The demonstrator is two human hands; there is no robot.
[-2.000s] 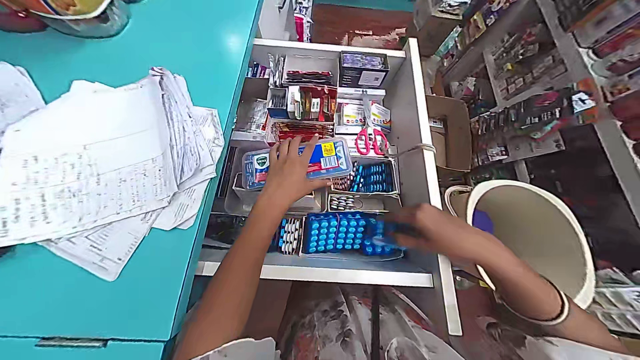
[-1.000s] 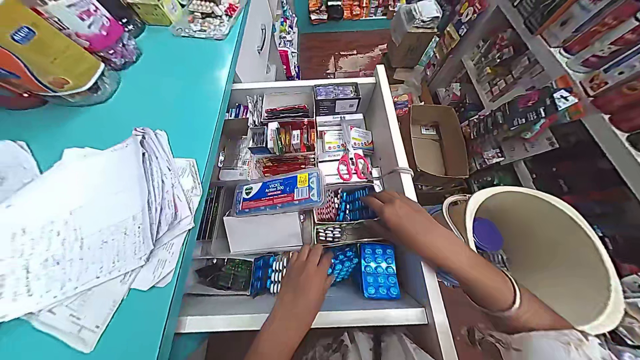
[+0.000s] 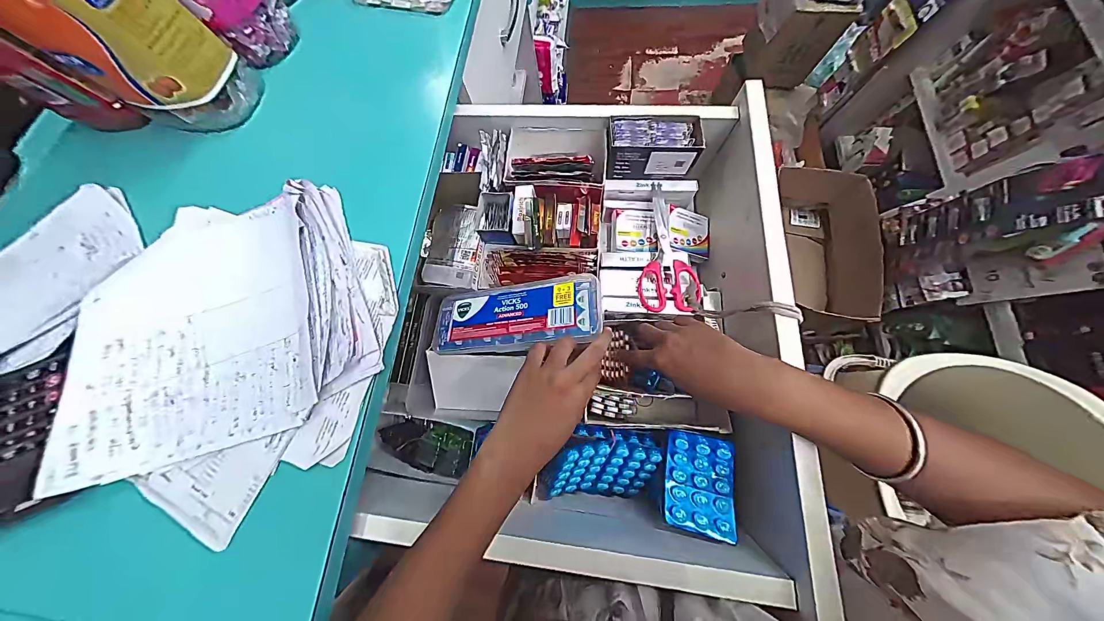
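An open white drawer (image 3: 655, 565) holds medicine packs in small compartments. My left hand (image 3: 556, 388) is at the right front edge of a clear plastic Vicks box (image 3: 517, 316), fingertips touching or close to it; its grip is unclear. My right hand (image 3: 681, 354) reaches among blister strips (image 3: 616, 358) right of that box, its fingertips partly hidden. Blue blister packs (image 3: 700, 485) lie at the drawer's front, with more blue strips (image 3: 604, 463) beside them. Scissors with pink handles (image 3: 668, 285) rest on small white cartons (image 3: 634, 231), just beyond my right hand.
A turquoise counter (image 3: 259, 552) on the left bears handwritten papers (image 3: 190, 336), a black calculator (image 3: 30, 414) and plastic packs (image 3: 147, 52). Right of the drawer are an open cardboard box (image 3: 832, 241) and a cream bucket (image 3: 1018, 379). Stocked shelves (image 3: 992, 172) stand beyond.
My left hand has moved from the blue strips at the drawer's front to the Vicks box. My right hand stays among the strips beside it, reached after leaving the front blue packs.
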